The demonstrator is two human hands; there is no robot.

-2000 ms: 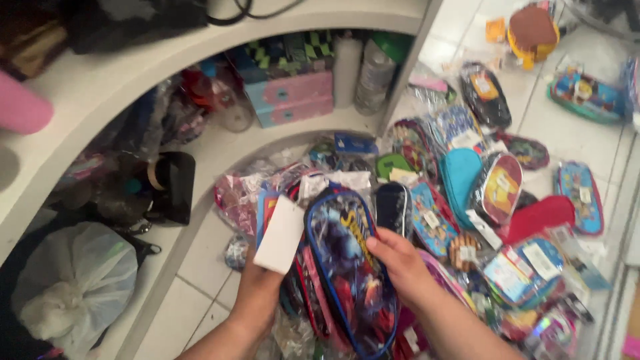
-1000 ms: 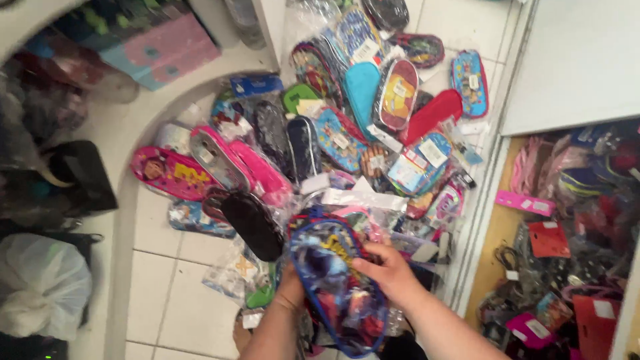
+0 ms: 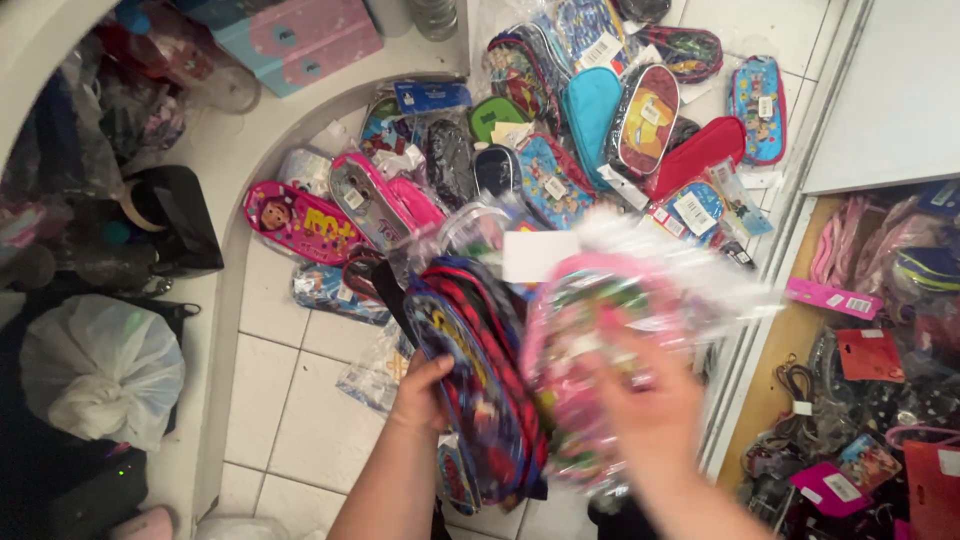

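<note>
My left hand (image 3: 421, 394) grips a stack of zippered pencil cases, the front one a blue case (image 3: 465, 382) with a printed character design and red-and-black cases behind it. My right hand (image 3: 649, 405), blurred by motion, holds a pink pencil case (image 3: 577, 337) in clear plastic wrap just right of that stack. A blank white card (image 3: 540, 255) shows at the top between the two. Beyond my hands many packaged cases lie heaped on the floor, among them a turquoise case (image 3: 591, 120), a red case (image 3: 699, 157) and a bright pink case (image 3: 304, 223).
A curved white shelf (image 3: 232, 150) holds pink boxes (image 3: 307, 45), a black holder (image 3: 180, 217) and a knotted white plastic bag (image 3: 105, 367) on the left. At the right, beside a metal sliding track (image 3: 784, 225), an open compartment contains packaged accessories and red cards (image 3: 870, 355). White floor tiles (image 3: 307, 412) show below the heap.
The blue case, earlier held with both hands, is now in my left hand with the stack. My right hand has left it and holds a pink wrapped case at the right.
</note>
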